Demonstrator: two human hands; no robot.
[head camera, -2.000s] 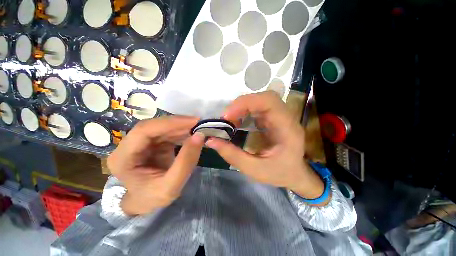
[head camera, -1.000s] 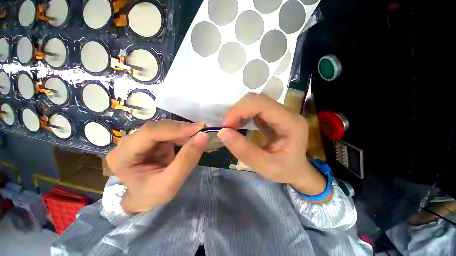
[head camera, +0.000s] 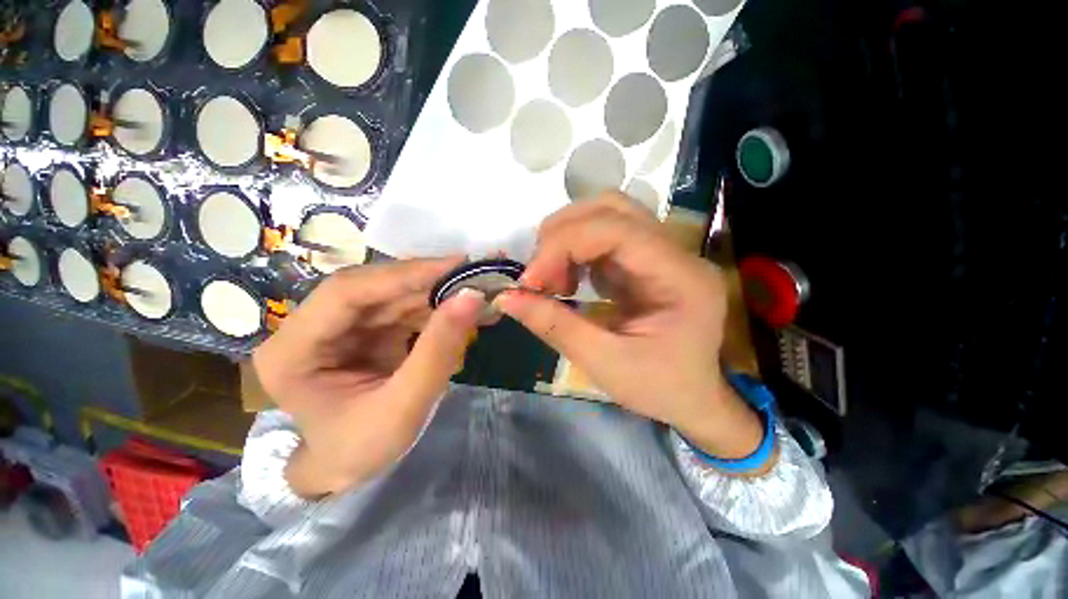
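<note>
A black-rimmed round display module (head camera: 478, 280) is held up between my two hands, tilted, with a pale grey face partly showing. My left hand (head camera: 363, 363) grips its left side between thumb and fingers. My right hand (head camera: 638, 316) pinches its right edge with thumb and forefinger. The fingertips hide part of the rim and face. Just beyond the hands lies a white adhesive sheet (head camera: 433, 193) with rows of grey round pads (head camera: 540, 135).
A clear blister tray (head camera: 176, 88) with rows of modules is at left. A black machine (head camera: 925, 234) with a green button (head camera: 762, 157) and a red button (head camera: 773, 291) is at right. A red crate (head camera: 152, 486) and cardboard box (head camera: 193, 398) are below left. A sleeve (head camera: 995, 544) shows lower right.
The module was nearly edge-on a second ago and is now tilted so its face shows more. It has shifted slightly left and up. Both hands still hold it.
</note>
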